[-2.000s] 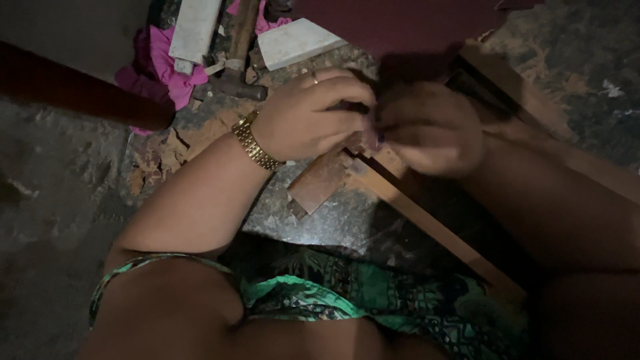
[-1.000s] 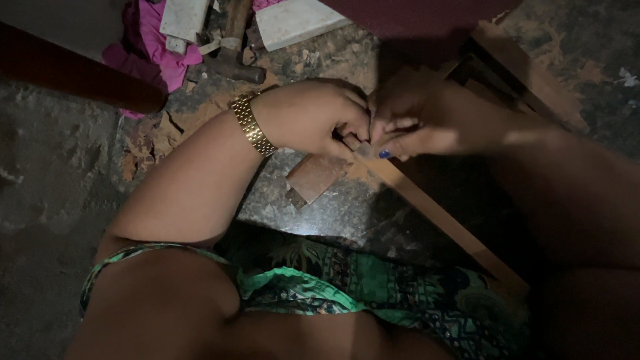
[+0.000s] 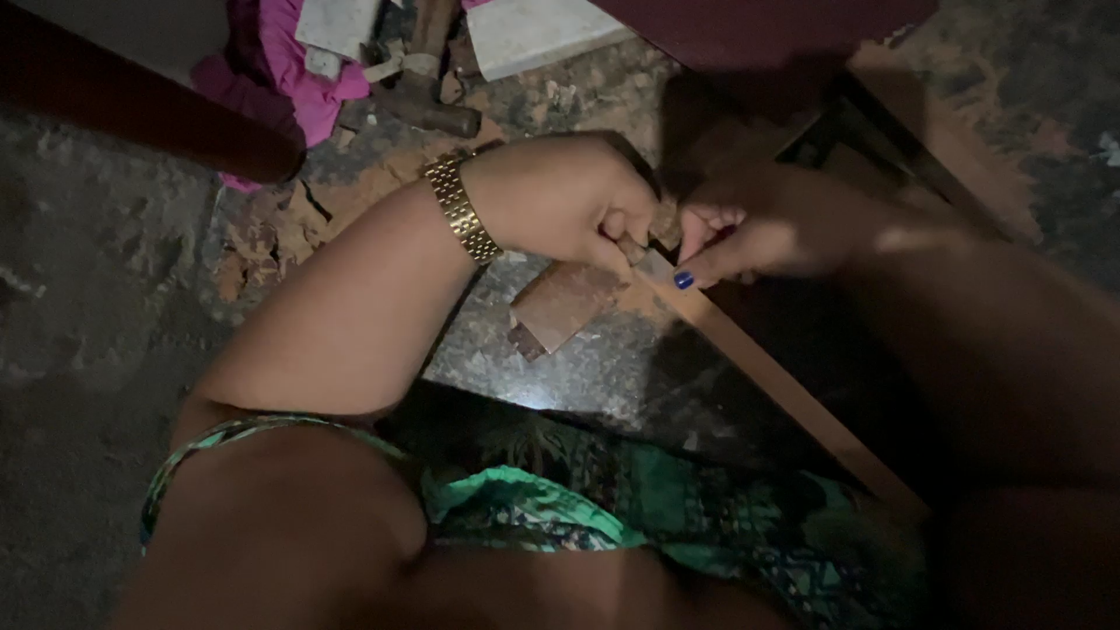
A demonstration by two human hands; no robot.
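Note:
My left hand [image 3: 569,206], with a gold-coloured metal watch on its wrist, is curled at the upper end of a long, narrow wooden strip [image 3: 779,376]. At that same end my right hand [image 3: 744,232] pinches with its thumb, whose nail is dark blue. A small pale flat piece [image 3: 658,267] shows on the strip between the two thumbs; how it is attached cannot be told. The strip slants down to the right, toward the green patterned clothing. Beneath my left hand lies a reddish-brown block [image 3: 569,306] with a darker piece under its lower end. Curled fingers hide part of the grip.
A hammer [image 3: 437,114] lies beyond my left hand, near pink cloth [image 3: 315,79] and white slabs [image 3: 542,35]. Reddish dust and scraps cover parts of the stone surface [image 3: 507,376]. A dark angled frame [image 3: 910,149] lies at upper right; a dark red object [image 3: 770,31] is at the top.
My hands have stayed at the strip's upper end while their fingers shifted. The right hand has drawn slightly apart from the left, and the pale piece between them shows more clearly.

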